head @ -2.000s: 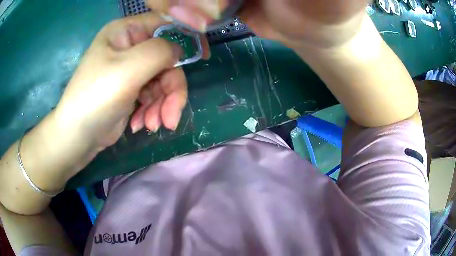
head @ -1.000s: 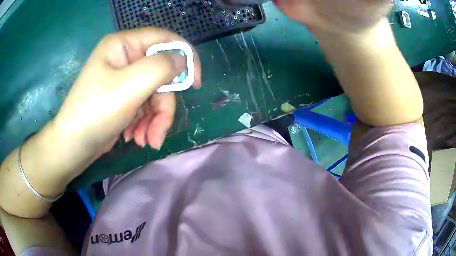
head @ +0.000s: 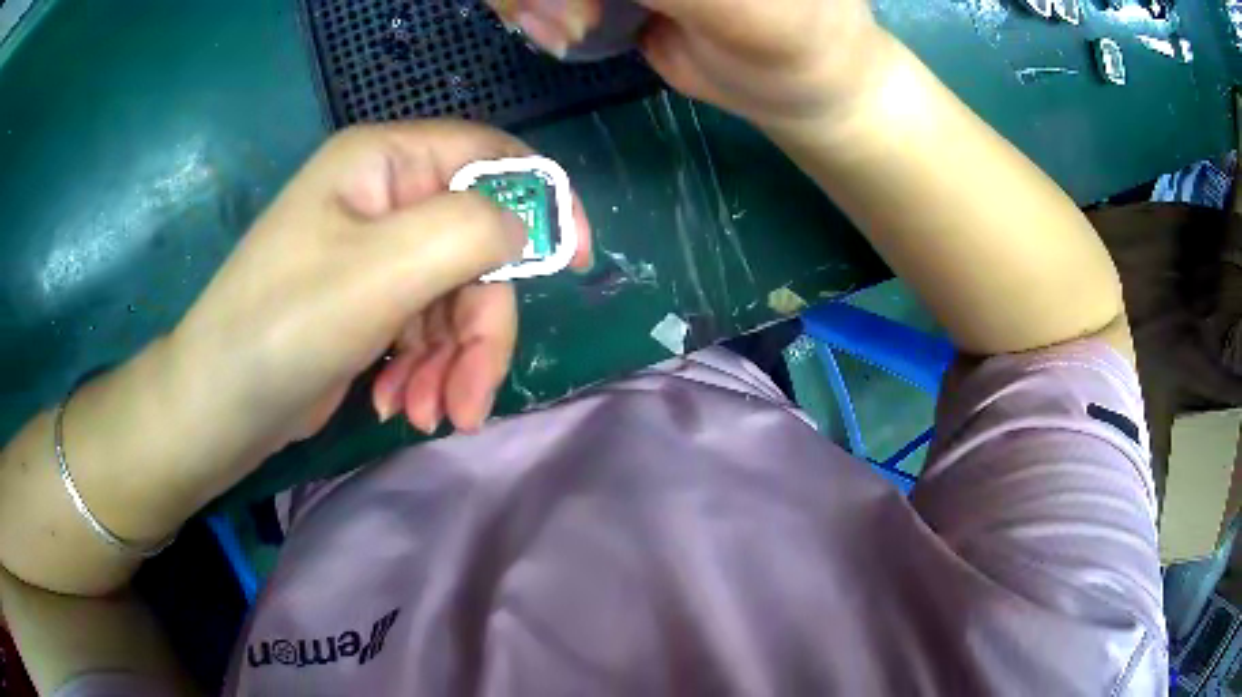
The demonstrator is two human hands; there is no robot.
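Observation:
My left hand [head: 395,245] holds a white rounded-square housing [head: 563,218] with a green circuit board [head: 529,204] seated inside, the thumb pressing on the board. My right hand [head: 708,41] is at the top edge, partly cut off, its fingers around a thick dark grey cylinder, the electric screwdriver [head: 609,30]. Its tip is out of the picture. The black screw tray [head: 450,68] lies just beyond my left hand, partly hidden by my right, with small screws scattered on it.
Several small housings [head: 1110,60] and parts lie at the upper right of the green bench [head: 763,204]. Clear scraps and a pale chip [head: 670,332] lie near the front edge. A blue stool [head: 885,343] stands below the edge. A cardboard piece [head: 1201,483] is at the right.
Since one second ago, my right hand with the screwdriver has moved left over the tray. My left hand has shifted slightly right and towards me with the housing, and the board shows more clearly.

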